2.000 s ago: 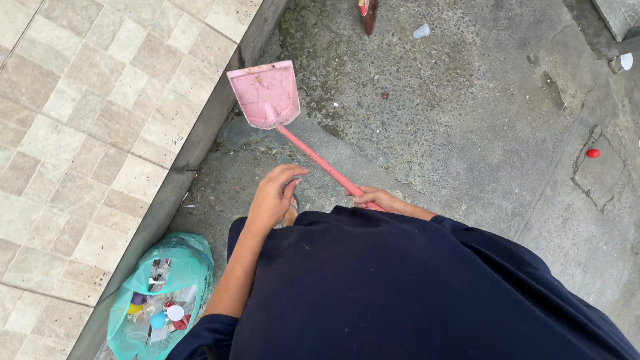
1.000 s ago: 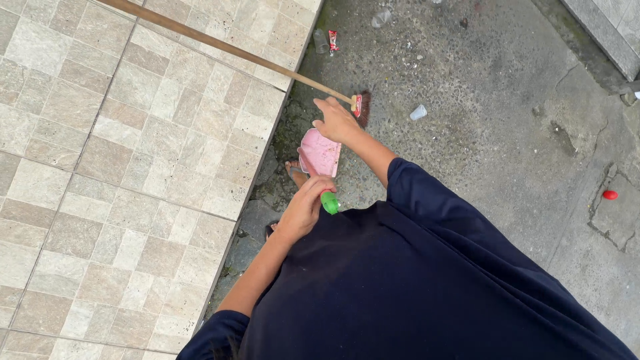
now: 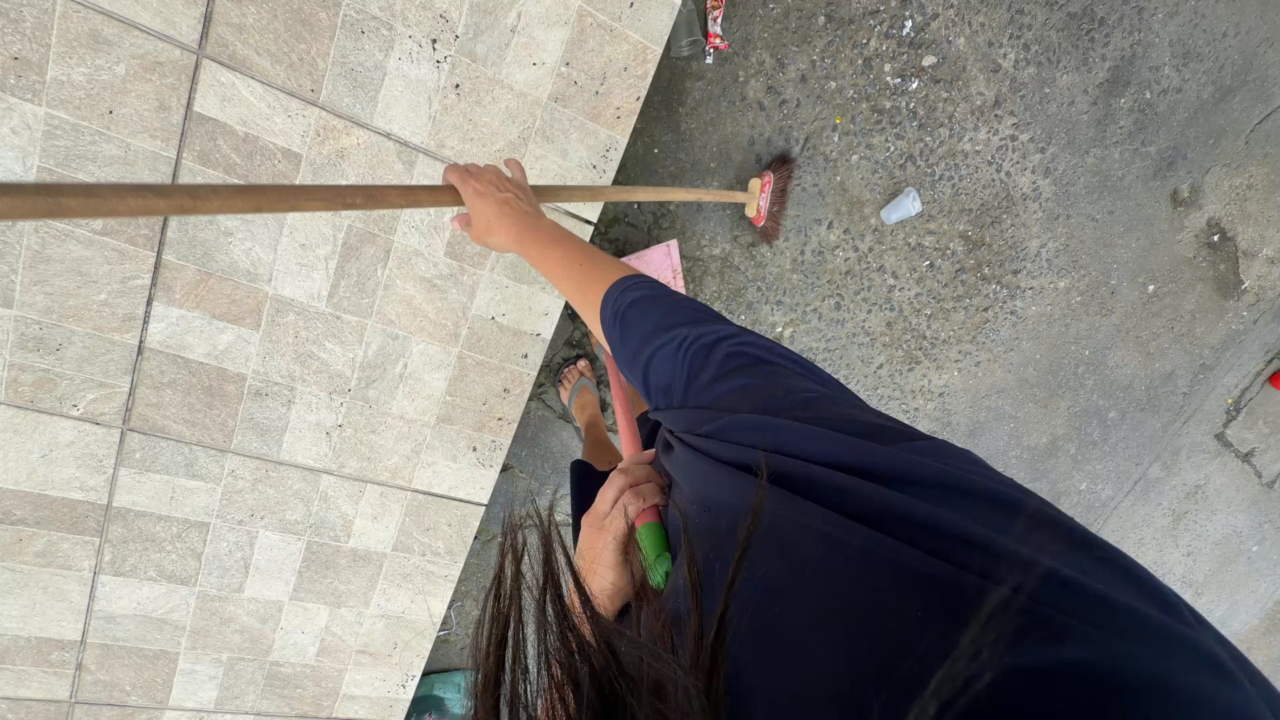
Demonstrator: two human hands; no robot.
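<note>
My right hand (image 3: 495,208) is closed around the wooden handle of a broom (image 3: 660,194), whose dark red bristles rest over the concrete at upper centre. Near my body, my left hand (image 3: 618,525) grips the pink handle of a dustpan (image 3: 657,265) close to its green end. Part of the pink pan shows beyond my sleeve, and the rest is hidden by my right arm. The broom handle runs left across the view above the tiles.
A tiled ledge (image 3: 300,350) fills the left side. On the concrete lie a plastic cup (image 3: 901,206), a clear cup (image 3: 687,30), a red wrapper (image 3: 716,28) and a red object (image 3: 1274,380). A green bag (image 3: 440,694) shows at the bottom edge; my sandalled foot (image 3: 580,388) stands beside the ledge.
The dustpan handle has passed from my right hand to my left. My right hand, reaching by the broom head a second ago, now holds the broom handle farther along. The view has shifted.
</note>
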